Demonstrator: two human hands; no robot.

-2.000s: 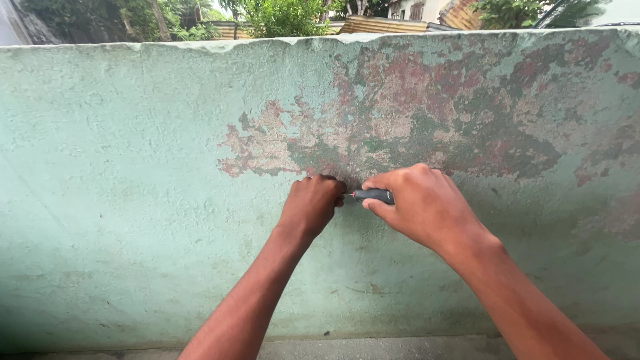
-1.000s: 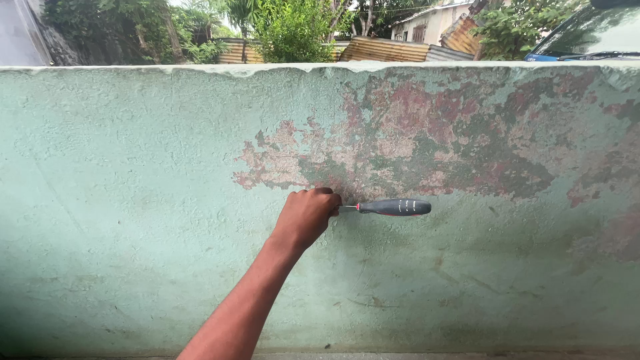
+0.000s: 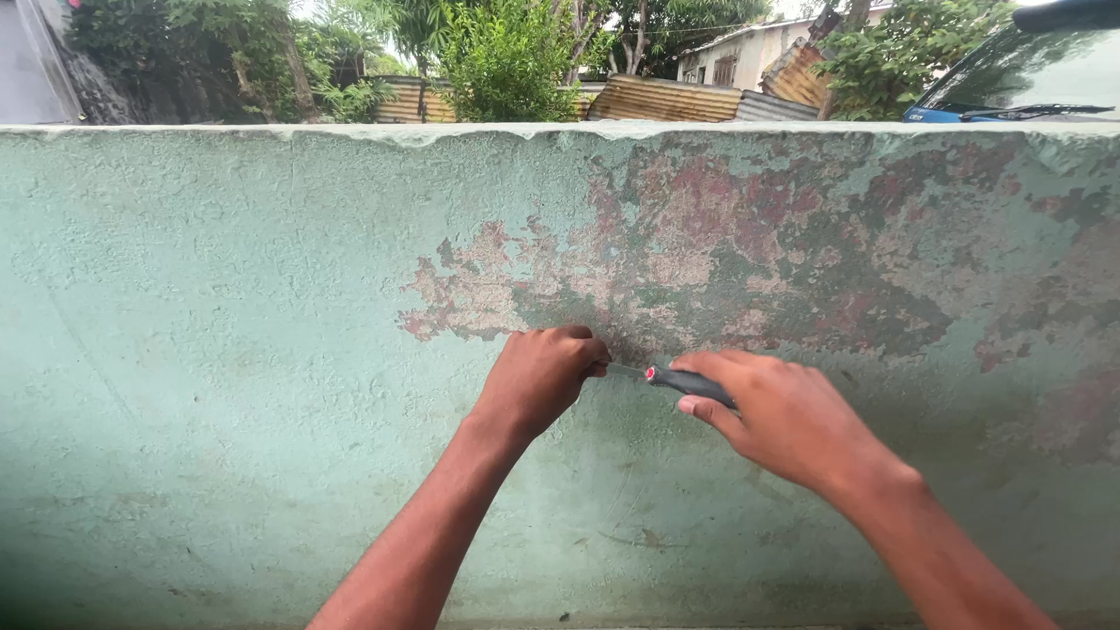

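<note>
A tool with a dark grey handle (image 3: 696, 385), a red ring at its collar and a thin metal shank or blade (image 3: 626, 370) is held across the front of a painted wall (image 3: 262, 350). My left hand (image 3: 547, 372) pinches the far end of the metal, so its tip is hidden. Fingers and thumb of my right hand (image 3: 770, 407) grip the handle from the right. Both hands are just below a patch of peeled paint (image 3: 700, 254), where pink, grey and dark green layers show.
The wall's chipped whitish top edge (image 3: 394, 131) runs across the view. Beyond it stand a leafy bush (image 3: 507, 66), rusty corrugated sheets (image 3: 665, 98), a pale building (image 3: 744, 52) and a vehicle's windshield (image 3: 1032, 74) at the right.
My right hand, out of view one second ago, is back on the handle. My left hand has kept hold of the metal end throughout. The handle now slants down to the right.
</note>
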